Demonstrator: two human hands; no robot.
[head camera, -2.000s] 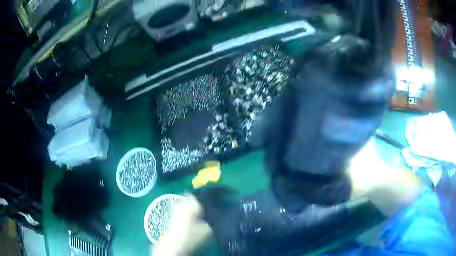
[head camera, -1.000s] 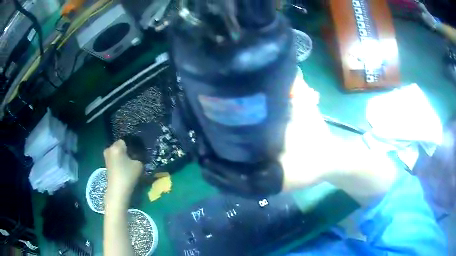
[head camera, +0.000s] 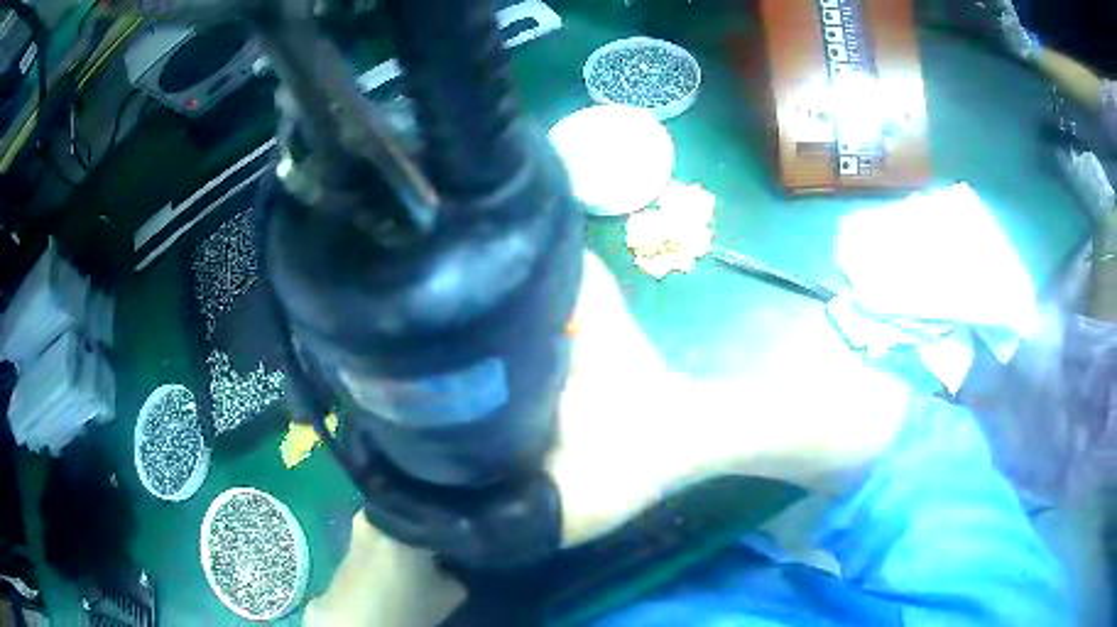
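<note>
A large black power screwdriver (head camera: 429, 355) stands upright close to the camera, with a cable and metal parts at its top. My right hand (head camera: 613, 429) is around its right side, overexposed, with fingers mostly hidden. My left hand (head camera: 382, 582) is at the bottom, partly behind the screwdriver and blurred; its fingers are hidden. The black jig cover plate (head camera: 686, 521) lies below the screwdriver, mostly covered by it and my hands. The screwdriver's tip is not visible.
Screw tubs (head camera: 251, 554) stand at left, another (head camera: 641, 77) at the back. The parts tray (head camera: 245, 325) is partly hidden. A white bowl (head camera: 613, 159), yellowish crumpled piece (head camera: 671, 230), thin dark tool (head camera: 772, 272), white cloth (head camera: 937, 263) and orange-brown jig (head camera: 796, 110) lie right. A person's arm (head camera: 1072, 74) shows at far right.
My left hand has moved from the parts tray down to the black plate. The screwdriver now stands lower and farther left in view, uncovering the white bowl. The view has shifted right.
</note>
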